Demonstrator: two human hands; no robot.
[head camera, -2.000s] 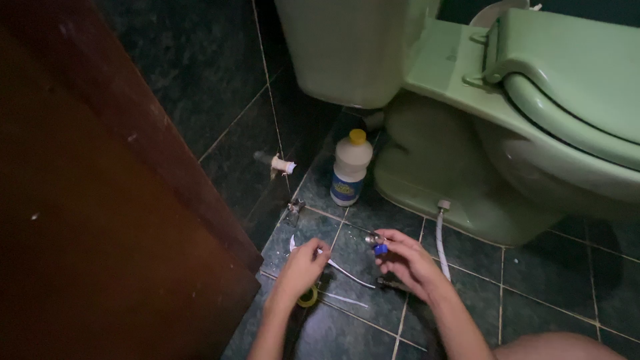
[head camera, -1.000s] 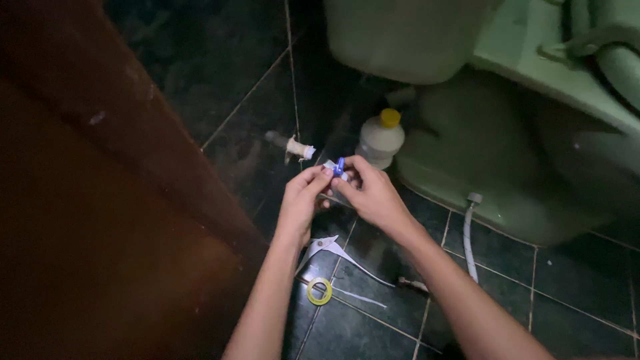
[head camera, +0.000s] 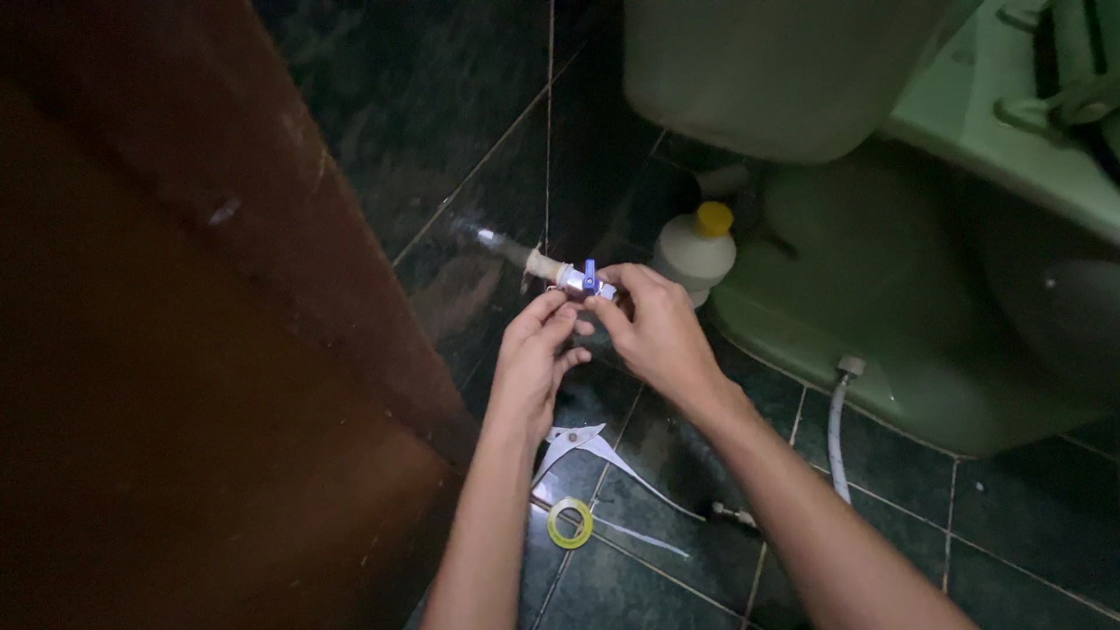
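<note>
A small metal shut-off valve (head camera: 577, 281) with a blue lever (head camera: 590, 275) sits at the open end of a pale pipe stub (head camera: 544, 265) that comes out of the dark tiled wall. My right hand (head camera: 656, 328) grips the valve's outer end between thumb and fingers. Just below the valve is my left hand (head camera: 538, 350), fingers bent and apart, its fingertips near the valve's underside; whether they touch it cannot be told. On the floor beneath lie a pair of light metal pliers (head camera: 573, 437) and a yellow tape spool (head camera: 570, 523) with a white strip beside it.
A brown door (head camera: 289, 350) fills the left side. A white bottle with a yellow cap (head camera: 714, 219) stands behind my right hand, near the green toilet base (head camera: 831, 289). One flexible hose (head camera: 837, 437) hangs at the base; another hose's fitting (head camera: 733, 514) lies beside my right forearm.
Both hands have moved up to the wall pipe, and the valve, held over the floor two seconds ago, is now at the pipe's end. The view has shifted.
</note>
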